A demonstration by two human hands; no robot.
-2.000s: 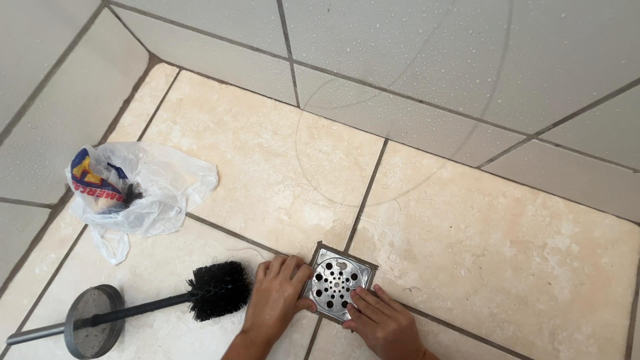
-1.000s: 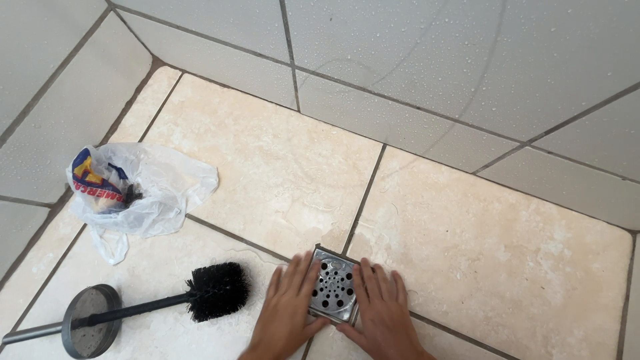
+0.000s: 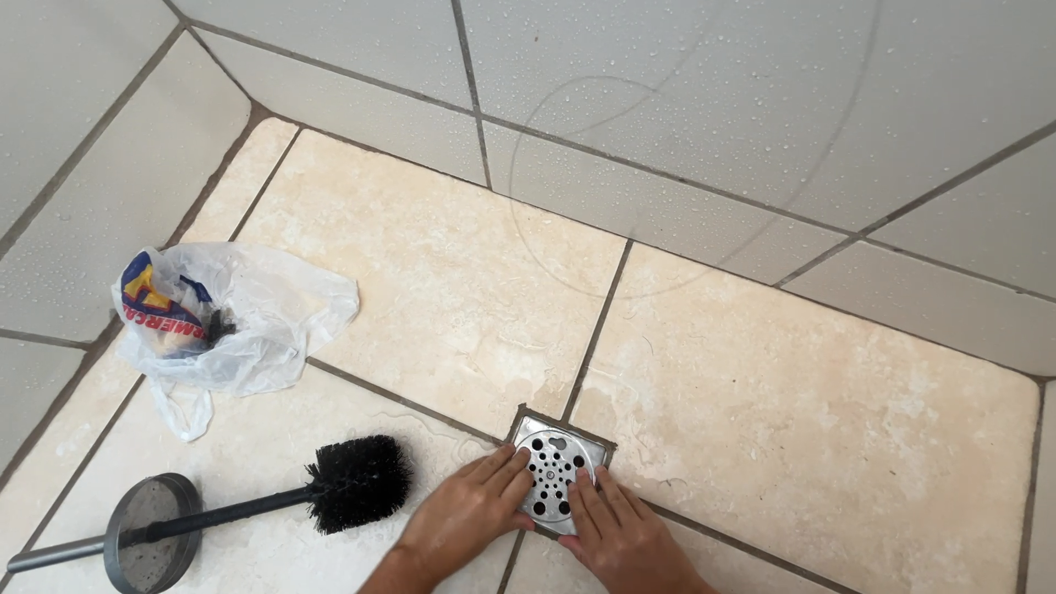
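Note:
A square metal floor drain cover [image 3: 551,474] with a round perforated grate lies in the tiled floor, low and right of the middle. My left hand [image 3: 472,507] rests its fingertips on the cover's left edge. On the right side of the cover lie the fingers of my right hand [image 3: 623,524]. Neither hand grips anything; the fingers are flat and slightly spread. A black-bristled toilet brush [image 3: 361,483] lies on the floor to the left of my left hand, its handle running through a round grey lid [image 3: 154,532].
A crumpled white plastic bag [image 3: 256,318] with coloured print and dark matter in it lies near the left wall. Wet grey tiled walls [image 3: 660,107] rise behind and at the left. Water spots the beige floor tiles [image 3: 792,412] around the drain.
One second ago both hands lay along the two sides of the cover with fingers pointing up; now the fingertips reach further onto its face. The brush and bag have not moved.

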